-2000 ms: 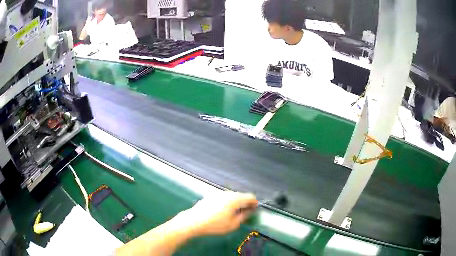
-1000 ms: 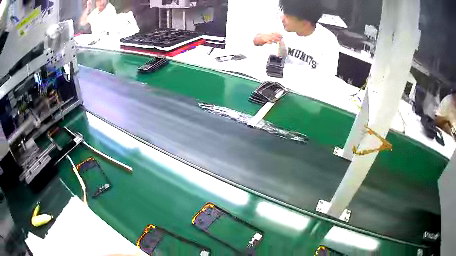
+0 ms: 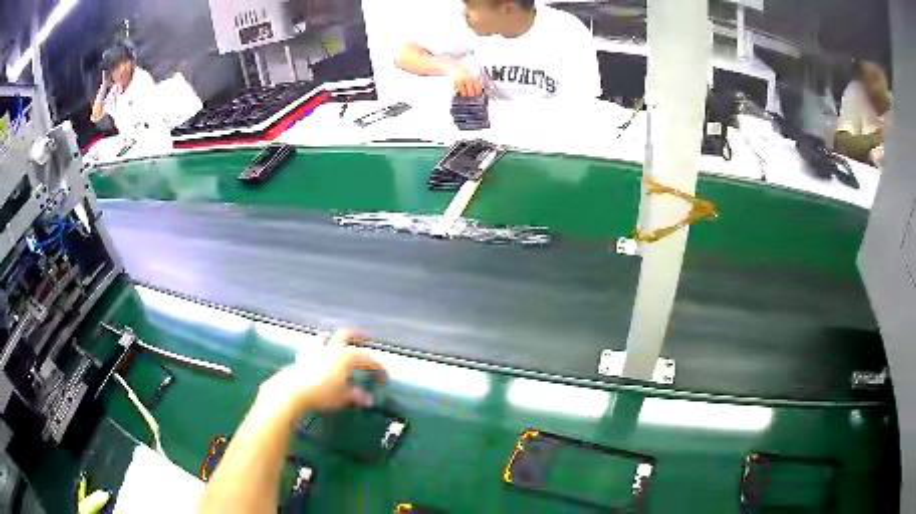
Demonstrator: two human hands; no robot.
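My left hand point(image 3: 326, 373) reaches in from the bottom left, its fingers bent over a black phone frame point(image 3: 394, 436) on the green bench. The hand is blurred, and whether it grips the frame is unclear. Another frame with an orange-gold edge point(image 3: 524, 460) lies flat to the right. A further frame point(image 3: 750, 484) lies at the far right. One more point(image 3: 301, 480) is partly hidden behind my forearm, and an orange-gold edge point(image 3: 405, 509) shows at the bottom rim. My right hand is out of the picture.
A dark conveyor belt point(image 3: 482, 306) runs beyond the bench. A machine point(image 3: 40, 301) stands left, near a pale rod point(image 3: 186, 360), a white sheet point(image 3: 151, 487) and a yellow item point(image 3: 93, 500). A white post point(image 3: 663, 201) stands right. A person opposite touches a black stack point(image 3: 469, 112).
The view has turned to the right. My left hand, out of view one second ago, is back over the bench at left. The person opposite has lowered a hand onto the black stack.
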